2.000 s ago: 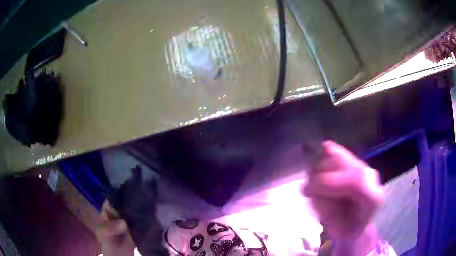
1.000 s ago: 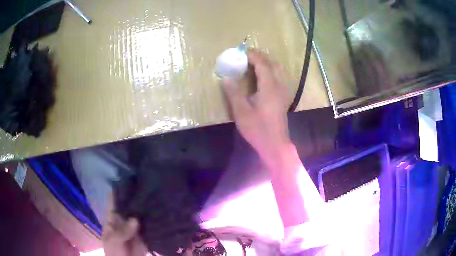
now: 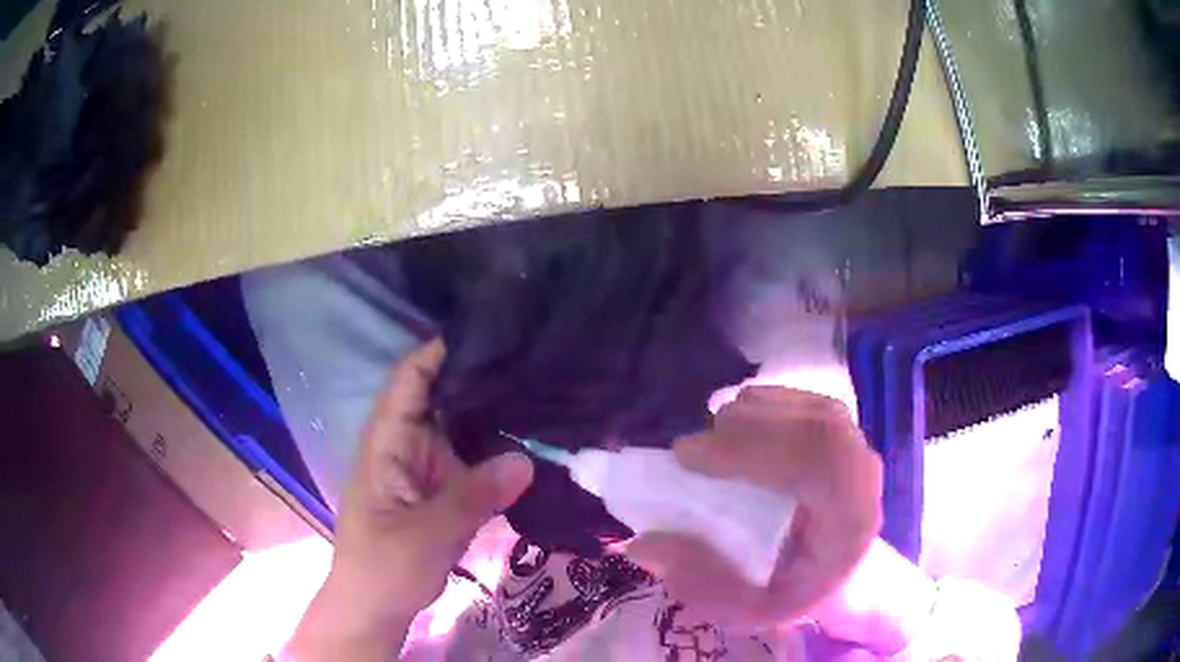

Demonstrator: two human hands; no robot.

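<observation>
My right hand [image 3: 822, 485] grips a white squeeze bottle [image 3: 692, 504] over my lap. The bottle lies nearly level, its thin greenish tip pointing left at the dark pieces beside my left thumb. My left hand [image 3: 421, 485] has its thumb and fingers around dark, limp pieces [image 3: 563, 508]; their edges blend into the dark area over my lap, so the bunch's extent is unclear. Whether the tip touches them cannot be told. Another black ragged clump [image 3: 84, 136] lies on the table at the far left.
The shiny tan table [image 3: 311, 149] crosses the top. A black cable [image 3: 893, 123] curves over its right part, beside a metal-edged box [image 3: 1074, 194]. At right stands a blue tub [image 3: 906, 440] with a dark comb-like row and white area. A brown cardboard box [image 3: 175, 433] is below left.
My right hand has picked the bottle up from the table and brought it down over my lap. My left hand has moved up and right with the dark pieces.
</observation>
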